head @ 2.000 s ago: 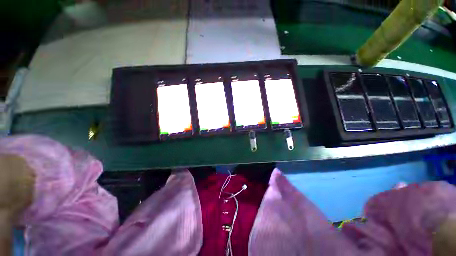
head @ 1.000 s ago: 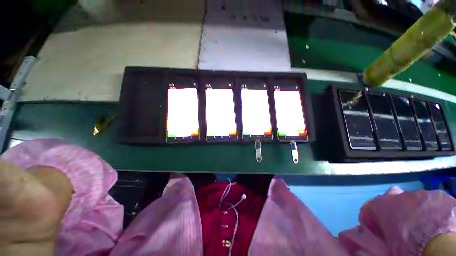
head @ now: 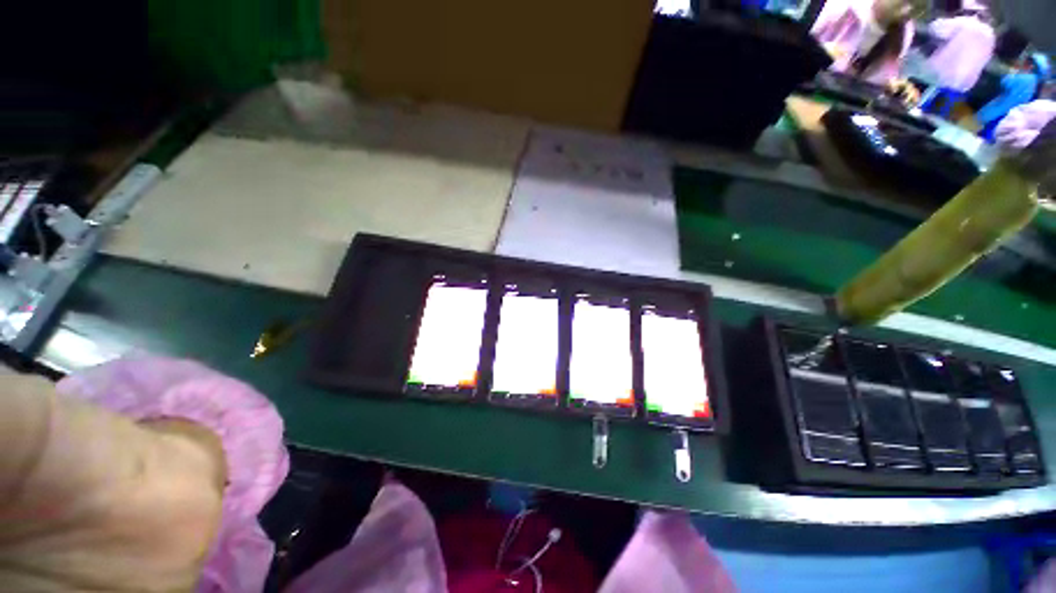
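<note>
A black tray (head: 368, 330) lies on the green bench in front of me. Four slots hold phones with lit white screens, such as the leftmost phone (head: 449, 336); the far left slot is empty. A short silvery tab (head: 600, 443) sticks out below the third phone. Another silvery tab (head: 682, 456) sticks out below the rightmost lit phone (head: 674, 361). My left hand (head: 99, 492) is close to the camera at the lower left, cut off by the edge, with no fingers visible. My right hand is out of the picture.
A second black tray (head: 778, 454) with several dark phones lies right. A tiny yellow-gold item (head: 272, 337) lies left of the first tray. Cream and pale grey boards (head: 593, 214) are behind. A yellow-green post (head: 944, 257) stands right, a power strip (head: 87, 255) far left. People in pink sit beyond.
The view has tilted up and turned, so the trays appear lower and slanted. My left hand and wrist show larger at the left. The right sleeve has nearly left the picture. The phones and tabs stay put.
</note>
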